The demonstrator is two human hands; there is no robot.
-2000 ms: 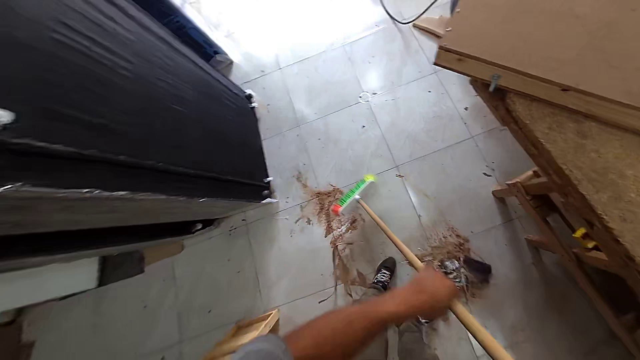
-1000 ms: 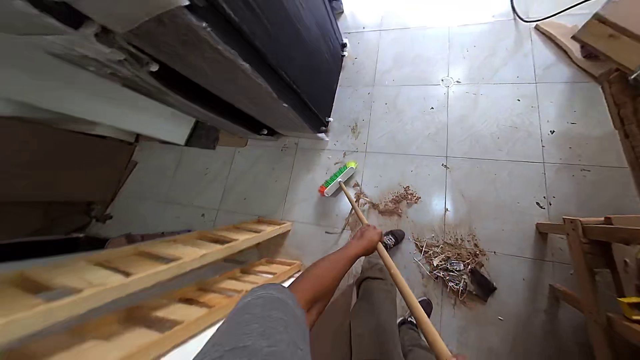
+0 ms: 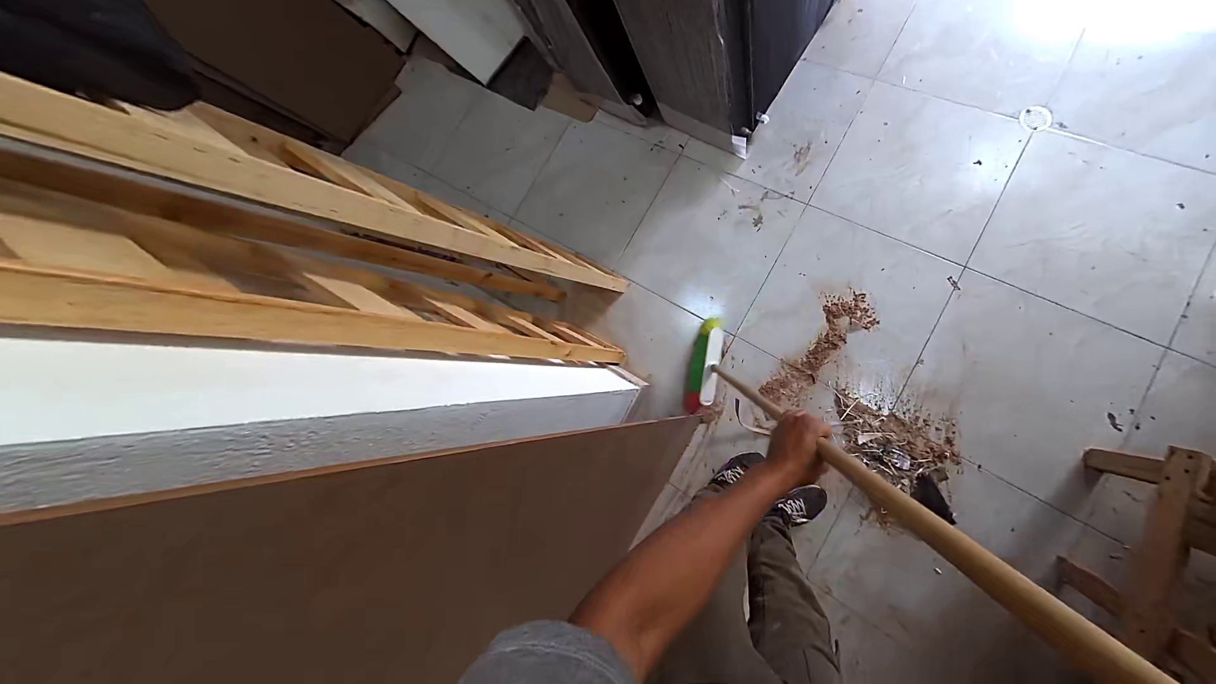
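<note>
My left hand [image 3: 798, 446] is closed around the wooden handle [image 3: 931, 527] of a push broom, low on the shaft. The broom head [image 3: 704, 367], white with green, yellow and red bristles, rests on the tiled floor by the end of a low wall. Right of it lies a trail of brown sawdust [image 3: 819, 350]. A larger heap of shavings and debris [image 3: 893, 442] lies beyond my hand, with a dark piece [image 3: 933, 498] at its edge. The handle's upper end leaves the view at the lower right. My right hand is not in view.
Wooden ladder-like frames [image 3: 408, 223] and a brown panel [image 3: 380, 560] fill the left side. A dark cabinet [image 3: 703, 57] stands at the top. At the lower right is a wooden trestle [image 3: 1164, 551]. My shoes [image 3: 801, 504] are close to the heap.
The view has swung left, bringing the frames and brown panel close. The broom head has moved from the floor near the dark cabinet to beside the wall end. My left hand keeps its hold.
</note>
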